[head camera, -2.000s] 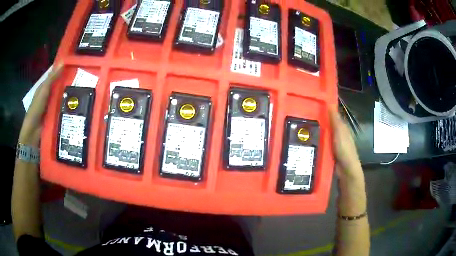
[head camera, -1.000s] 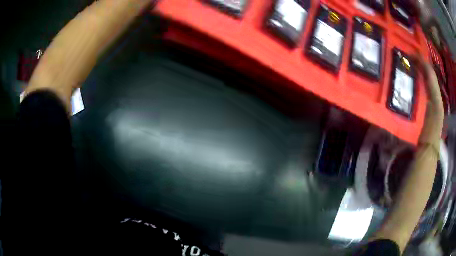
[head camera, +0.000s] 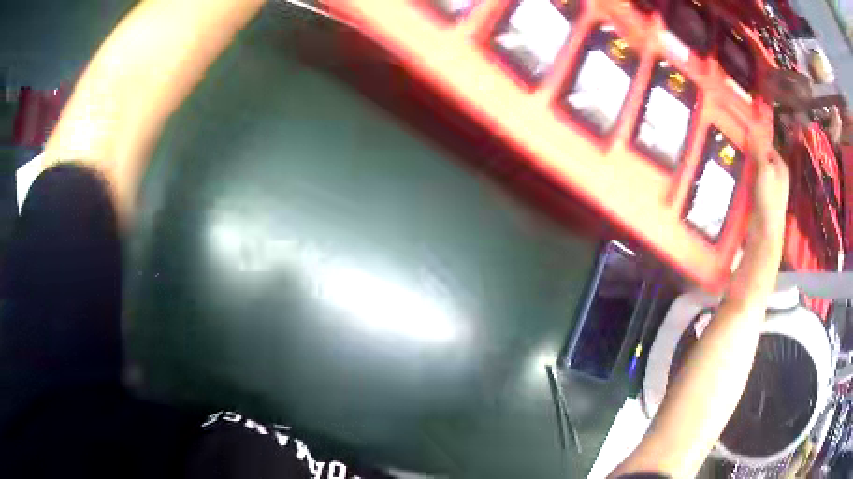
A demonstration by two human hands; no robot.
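The red tray (head camera: 571, 150) is at the upper right, tilted in the picture, blurred and cut off by the top edge. Its front row holds black phone-like units (head camera: 664, 122) with pale lower areas and gold round parts. My right hand (head camera: 769, 182) grips the tray's right edge; the fingers are blurred. My left forearm reaches to the top edge of the picture, and my left hand is cut off there. A dark gap shows along the tray's front edge, above the bench; whether the tray touches anything is unclear.
The shiny dark green bench top (head camera: 327, 215) spans the middle. A dark phone-like device (head camera: 606, 313) lies right of it, with thin tweezers (head camera: 563, 407) and white paper (head camera: 617, 440) nearby. A round white-framed device (head camera: 659, 351) stands at the right, partly behind my right forearm.
The tray has gone from in front of my body to the upper right of the view, uncovering the bench top. My left hand has left the picture; my right hand stays at the tray's edge.
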